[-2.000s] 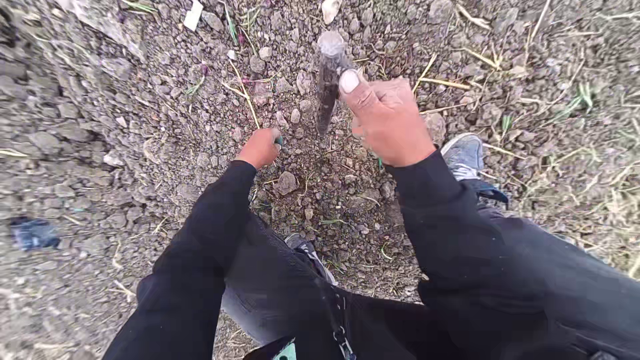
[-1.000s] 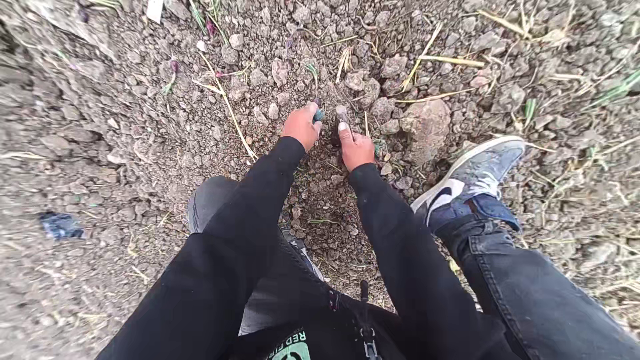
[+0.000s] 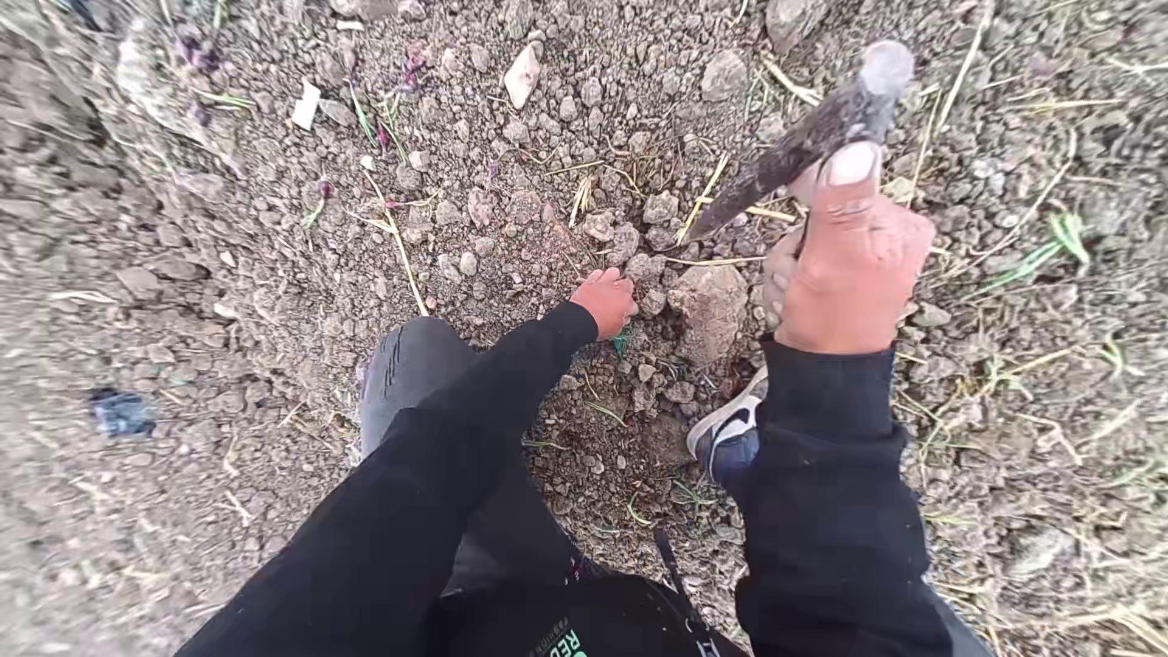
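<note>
My right hand [image 3: 849, 260] is raised at the upper right, closed around a dark pointed stake-like tool [image 3: 785, 160]. The tool has a pale round butt end above my thumb, and its tip points down and left. My left hand [image 3: 606, 301] is low over the stony soil near the middle, its fingers curled. Something small and green [image 3: 621, 344] shows just below that hand; whether the hand grips it is unclear. A large stone [image 3: 710, 310] lies between my two hands.
Cloddy soil with dry stalks surrounds my legs. My shoe [image 3: 730, 429] is right of centre, below the large stone. A whitish stone [image 3: 522, 77], a white scrap [image 3: 307, 105] and small purple-and-green plants [image 3: 370, 119] lie farther up. Dark crumpled plastic [image 3: 121, 412] lies at left.
My right hand, low beside my left hand one second ago, has risen up and right with the tool. The view has shifted.
</note>
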